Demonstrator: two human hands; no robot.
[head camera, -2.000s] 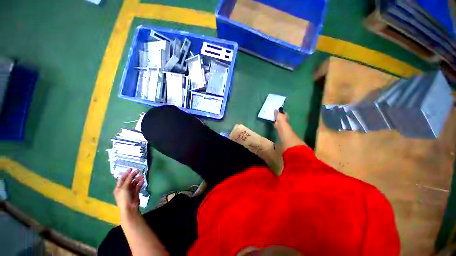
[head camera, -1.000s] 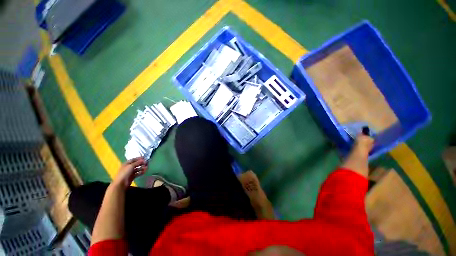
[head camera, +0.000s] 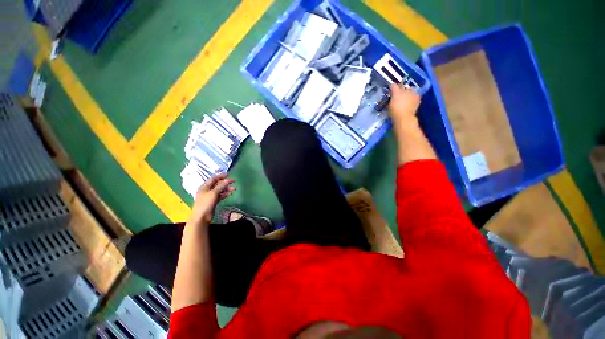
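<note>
A blue bin (head camera: 259, 65) holds jumbled grey-white sheet-metal brackets. My right hand (head camera: 403, 102) is over its right side, with its fingertips at the parts beside a slotted bracket (head camera: 390, 68). A small dark thing shows by these fingers; I cannot tell whether they grip it or a part. A fanned pile of small pale plates (head camera: 213, 142) lies on the floor left of my knee. My left hand (head camera: 215, 192) is open at the pile's near end, fingers apart. One pale plate (head camera: 475, 165) lies in the second blue bin (head camera: 552, 126), on its brown bottom.
Stacked slotted panels (head camera: 40, 232) stand on a wooden pallet (head camera: 93, 245) at left. Grey bent panels (head camera: 570, 291) stand at the lower right by a tan board (head camera: 540, 225). Cardboard (head camera: 375, 222) lies beside my knee. A blue container (head camera: 99, 23) is at the upper left.
My right hand held a plate, reached into the second bin, and has moved left to the filled bin. A plate now lies in the second bin. My left hand stays by the pile.
</note>
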